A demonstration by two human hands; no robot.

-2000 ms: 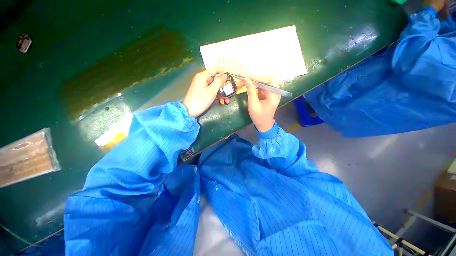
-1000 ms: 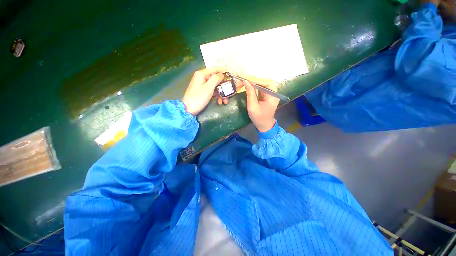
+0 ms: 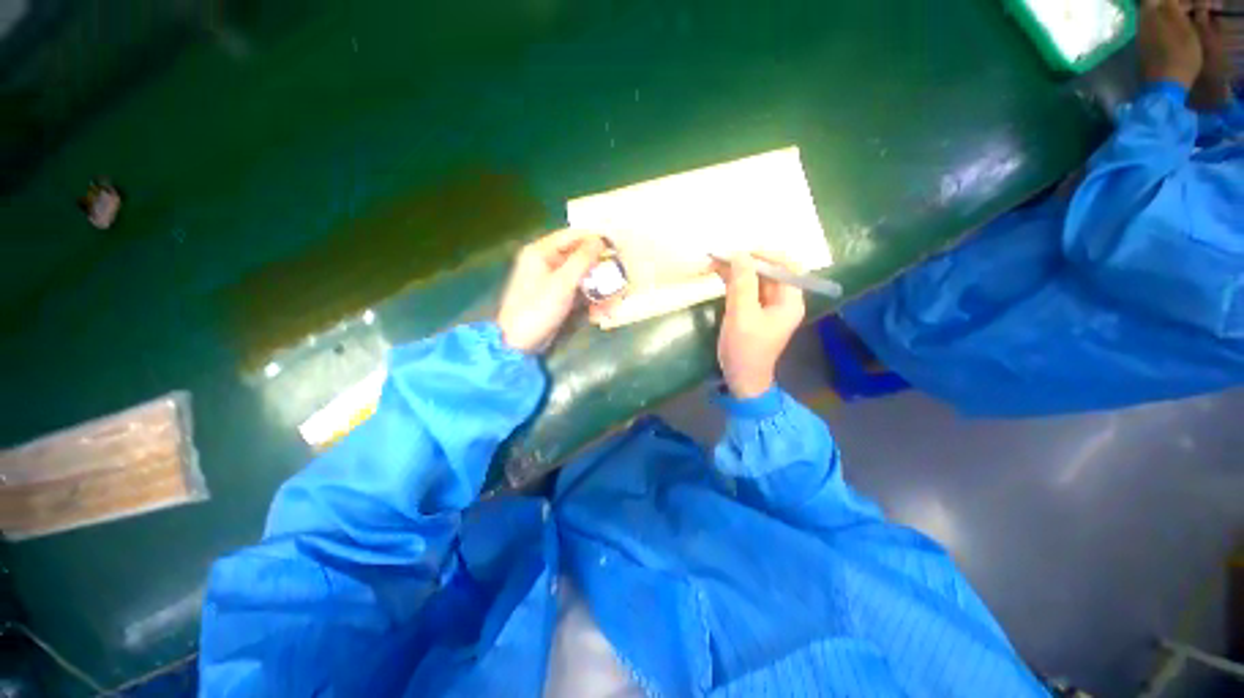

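Note:
My left hand (image 3: 544,289) holds a small dark watch housing (image 3: 603,278) between its fingertips, with a white inside facing up, at the left edge of the adhesive sheet. My right hand (image 3: 759,316) holds the tweezers (image 3: 798,281) like a pen over the sheet's right part, apart from the housing. The tweezer tips are washed out against the sheet, and I cannot tell if they hold anything. The bright white adhesive sheet (image 3: 709,205) lies flat on the green bench, partly under both hands.
Amber tape strips (image 3: 396,259) and a clear film with a yellow end (image 3: 322,386) lie left of my hands. A bagged sheet (image 3: 102,471) is far left. Another small unit (image 3: 101,205) lies at upper left. A green tray (image 3: 1078,34) and a person in a blue smock (image 3: 996,300) are right.
My right hand with the tweezers has moved right, away from the housing and over the sheet. My left hand still holds the housing. The view has shifted, showing more of the green tray.

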